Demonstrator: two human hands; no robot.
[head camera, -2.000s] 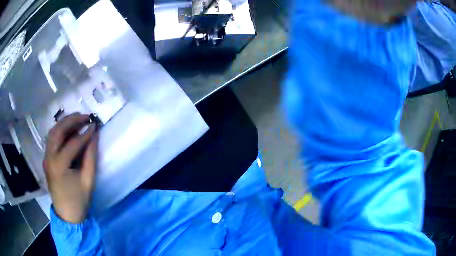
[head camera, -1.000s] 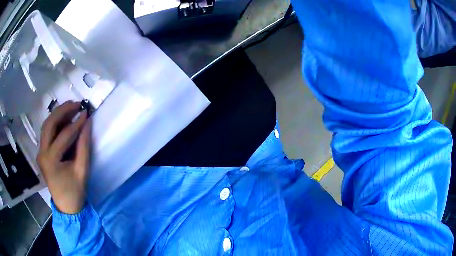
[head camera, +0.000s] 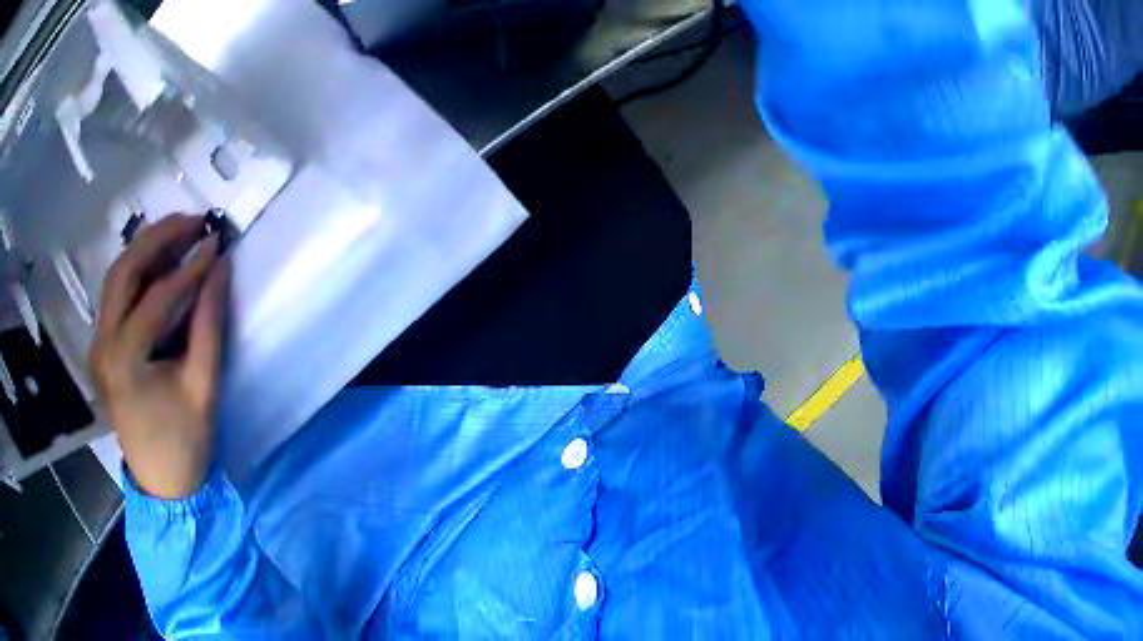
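The white plastic housing (head camera: 94, 188) lies at the left, on a white foam sheet (head camera: 376, 238). My left hand (head camera: 163, 338) rests over the housing's near edge. Its thumb and fingertips pinch a small black component (head camera: 216, 228) at the housing. The fingers hide part of the component, so I cannot tell how it is seated. My right hand is out of the picture; only its raised blue sleeve shows at the upper right, cut off by the top edge.
The lower part of a metal box, perhaps the screw feeder (head camera: 401, 18), is cut off at the top. The bench edge (head camera: 589, 82) runs diagonally beside a dark cable. Another person's blue sleeve (head camera: 1084, 56) is at the upper right. The floor has a yellow line (head camera: 827, 393).
The feeder has slid almost out at the top as the view shifted. The raised right sleeve has shifted right, its hand no longer visible. My left hand keeps its pinch on the component.
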